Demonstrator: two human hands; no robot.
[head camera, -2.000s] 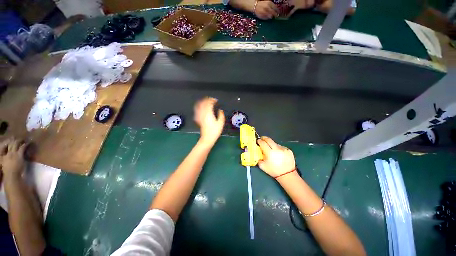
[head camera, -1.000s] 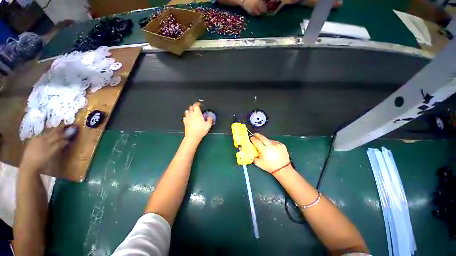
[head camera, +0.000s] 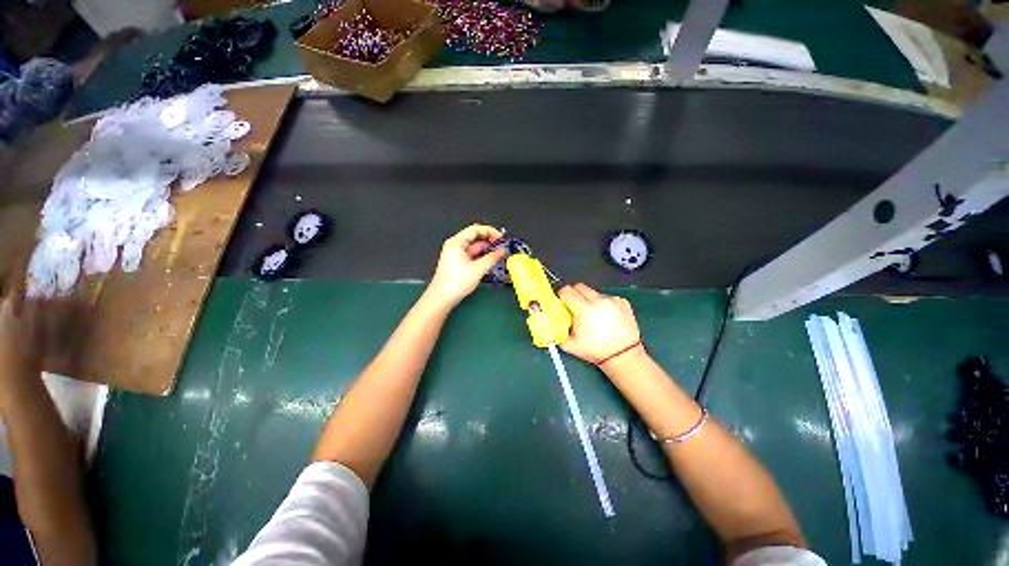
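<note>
My right hand (head camera: 601, 324) is closed around a yellow glue gun (head camera: 540, 307), its tip pointing away from me. A long pale glue stick (head camera: 583, 437) trails from its back. My left hand (head camera: 468, 263) holds a round black-and-white unit (head camera: 497, 269) at the belt's near edge. The gun's tip is at this unit, and fingers and gun hide much of it. Another round unit (head camera: 628, 250) lies face up on the belt to the right. Two more round units (head camera: 307, 228) lie close together on the belt at left.
White discs (head camera: 122, 177) are heaped on a brown board (head camera: 166, 345) at left, near another person's arm (head camera: 42, 442). A cardboard box (head camera: 371, 77) stands beyond the belt. A slanting white post (head camera: 819, 265), spare glue sticks (head camera: 857, 442) and black parts (head camera: 983, 431) are at right.
My left hand has moved slightly right with a round unit at the gun's tip. The unit at right has shifted further right. Two units now lie on the belt at left, beside the board.
</note>
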